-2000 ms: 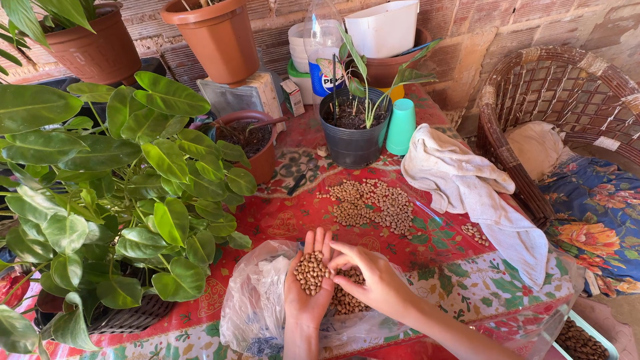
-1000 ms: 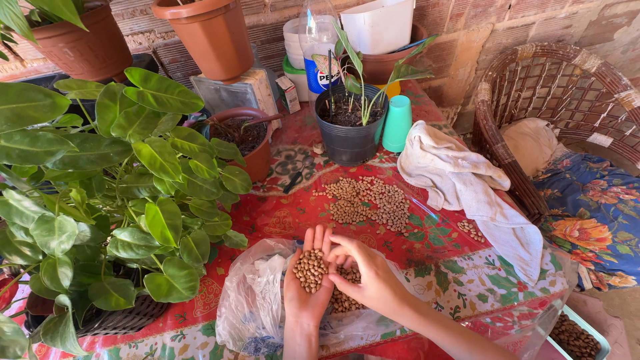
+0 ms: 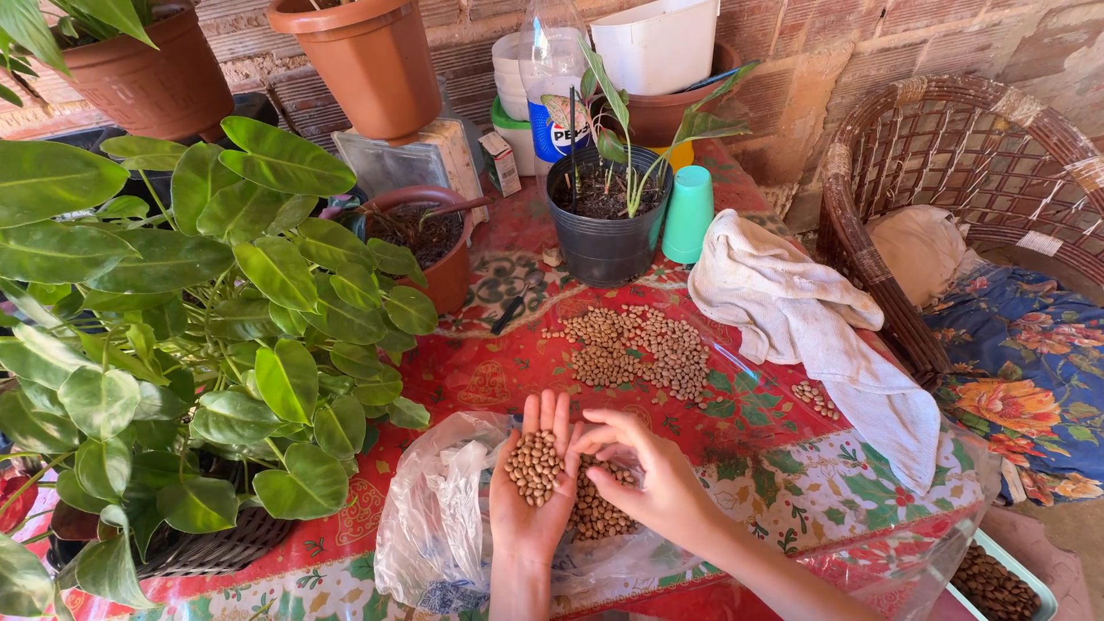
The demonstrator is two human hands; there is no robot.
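Note:
My left hand lies palm up, cupping a heap of light brown beans. Just right of it hovers my right hand, its thumb and forefinger apart near the left fingers; I see nothing between them. Below both hands a clear plastic bag lies on the red patterned tablecloth, with more beans in it, partly hidden by the right hand. Farther back, loose beans are spread on the cloth, and a small group lies to the right.
A leafy plant fills the left side. Behind the beans stand a black plant pot and a green cup. A white cloth lies at the right, near a wicker chair. A tray of darker beans is at lower right.
The right thumb and forefinger have spread apart and lifted slightly from the left palm. The left hand stays palm up with its beans.

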